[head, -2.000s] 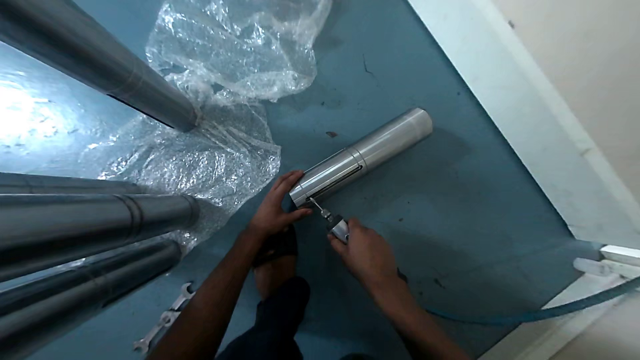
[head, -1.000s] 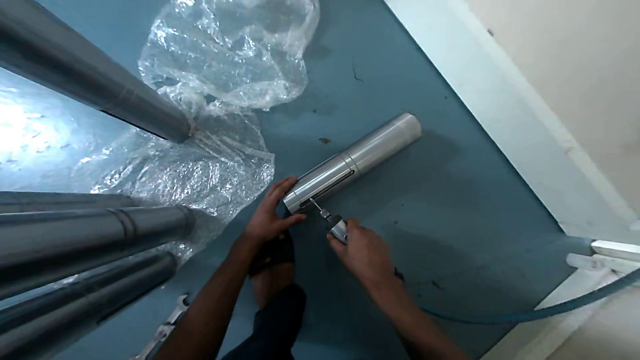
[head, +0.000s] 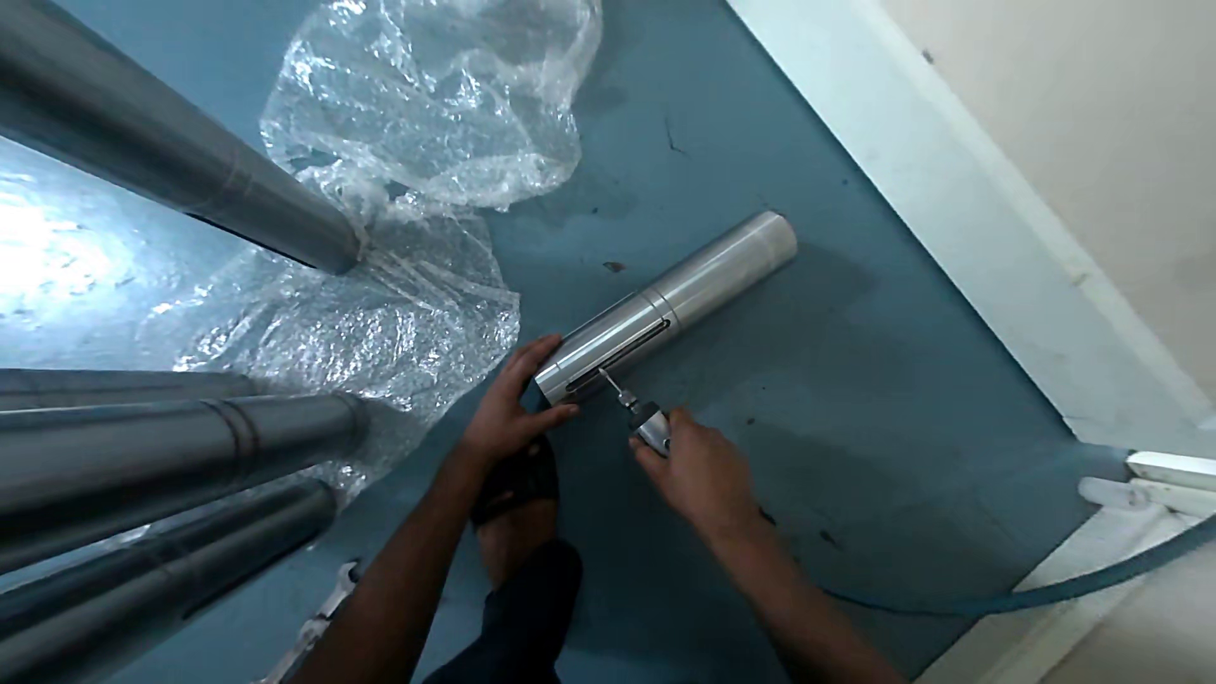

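Note:
A shiny metal cylinder (head: 708, 275) with a long slot in its side lies slantwise on the blue floor. My left hand (head: 511, 404) steadies its near end, fingers over the top and thumb along the lower edge. In my right hand (head: 689, 461) is a pneumatic die grinder (head: 652, 427), gripped around its body. The thin bit of the grinder reaches the near end of the slot; whether it touches the metal cannot be told. My right palm hides the rear of the tool.
Several large metal cylinders (head: 180, 437) stand at the left, near crumpled clear plastic sheeting (head: 427, 104). Wrenches (head: 318, 617) lie by my left forearm. A hose (head: 1073, 594) runs from the right, behind my right arm. A white ledge (head: 978, 209) borders the floor.

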